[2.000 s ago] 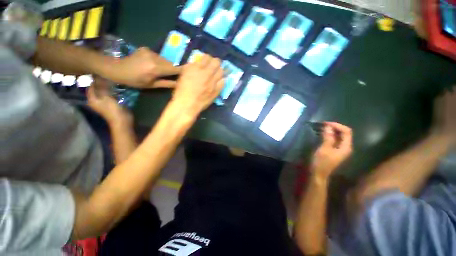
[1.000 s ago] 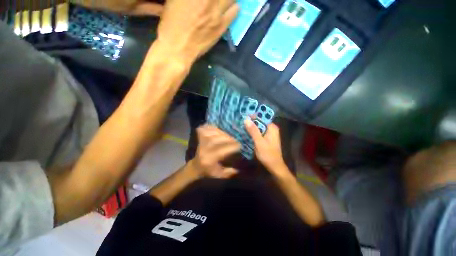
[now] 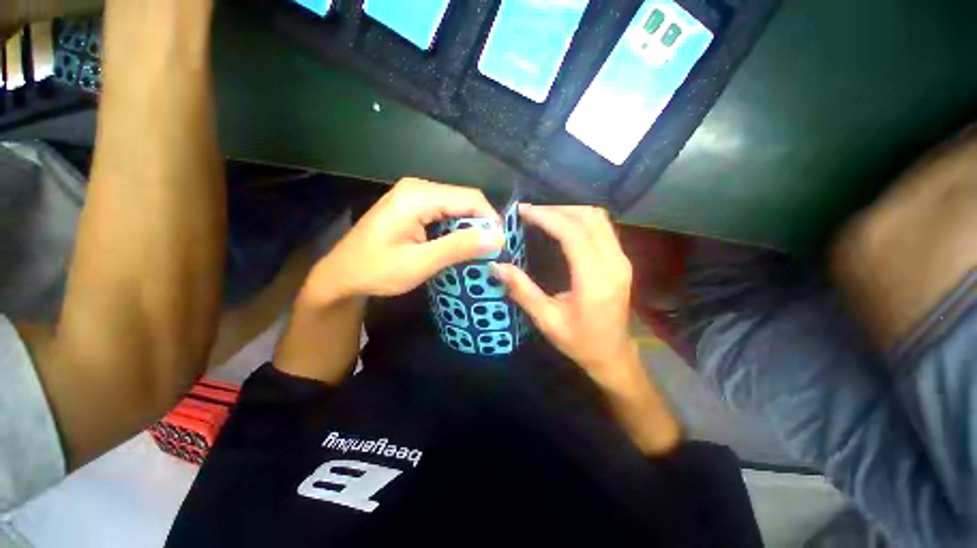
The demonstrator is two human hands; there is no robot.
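A blue lens film sheet point(image 3: 471, 310) with repeating dark circles hangs in front of my black shirt, below the bench edge. My left hand point(image 3: 412, 241) grips its upper part, thumb on the face. My right hand point(image 3: 573, 278) is at its upper right edge, where a narrow part point(image 3: 512, 230) with dark circles stands up between the hands. The fingers around this part are curled toward each other; whether it is separate from the sheet cannot be told. The sheet's top is partly hidden by my left fingers.
Light-blue smartphones point(image 3: 641, 86) lie in a black phone tray point(image 3: 461, 107) on the dark-green bench point(image 3: 311, 134). Another person's forearm point(image 3: 150, 203) reaches up at left. A person's arm point(image 3: 921, 236) is at right. Red trays point(image 3: 198, 420) are low at left.
My left hand has moved up to the sheet's top and my right hand to its upper right edge. The sheet now hangs more upright. The view has shifted, with the tray higher in it.
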